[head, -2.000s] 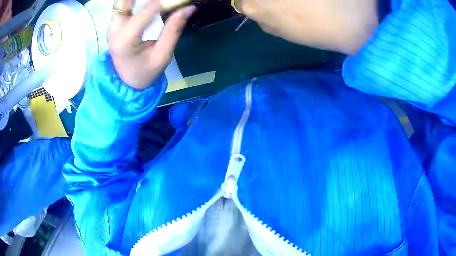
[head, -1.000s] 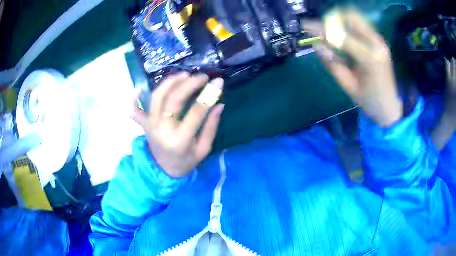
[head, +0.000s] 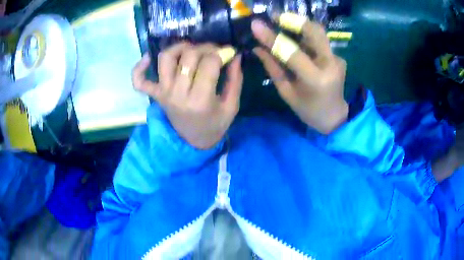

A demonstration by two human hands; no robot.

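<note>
The black electronic unit (head: 216,23) lies at the top of the view, cut off by the picture's edge. A silvery-blue circuit board (head: 175,16) shows at its left end and an orange label (head: 239,7) near its middle. My left hand (head: 198,91) is at the unit's near edge, fingers curled on it, with a ring and a pale yellow finger band. My right hand (head: 308,73) is at the near edge further right, thumb and forefinger close together, with pale yellow bands. Whether either hand pinches a wire or small part is blurred and hidden.
A white fan base with a tape roll (head: 33,50) on it stands at the left. A white work sheet (head: 107,66) with yellow tape edges lies beside it. A yellow card (head: 19,127) hangs below. Another dark unit (head: 450,66) and a person's hand (head: 450,162) are at the far right.
My right hand has moved left from the unit's right end to its near edge, close to my left hand. My left hand has moved slightly up. The unit sits higher in the view.
</note>
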